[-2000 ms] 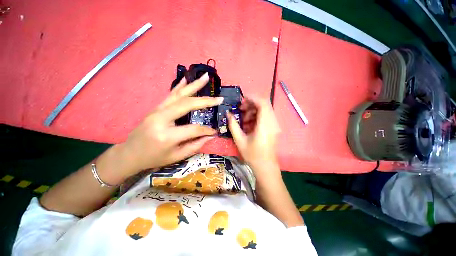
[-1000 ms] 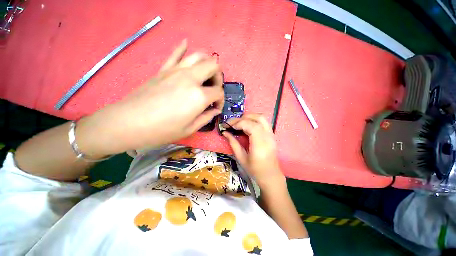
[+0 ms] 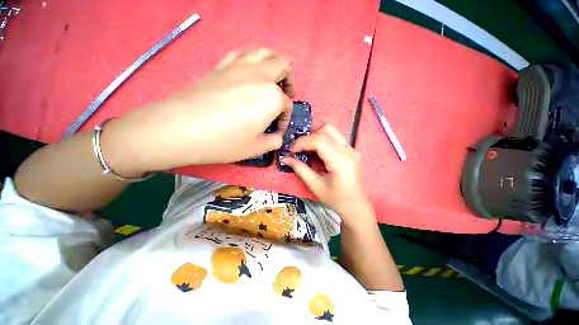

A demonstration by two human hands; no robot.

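Note:
The black rear cover [image 3: 300,115] lies on the red mat in front of me, its inner face with pale marks up. The black device body [image 3: 259,159] lies just left of it, mostly hidden under my left hand. My left hand [image 3: 254,105] is bent over the body and the cover's left edge, fingertips pointing down. My right hand [image 3: 327,159] has thumb and forefinger at the cover's lower part. Whether either hand pinches a small part is hidden by the fingers.
A long silver strip [image 3: 133,71] lies on the left of the red mat [image 3: 330,57]. A thin silver-pink tool [image 3: 388,129] lies right of the mat seam. A grey-brown unit with a black ribbed top [image 3: 501,181] stands at the right, with clear plastic beside it.
My left hand has moved from lying spread over the body to bending over the body and cover edge. My right hand has shifted to the cover's lower part. The view has shifted slightly.

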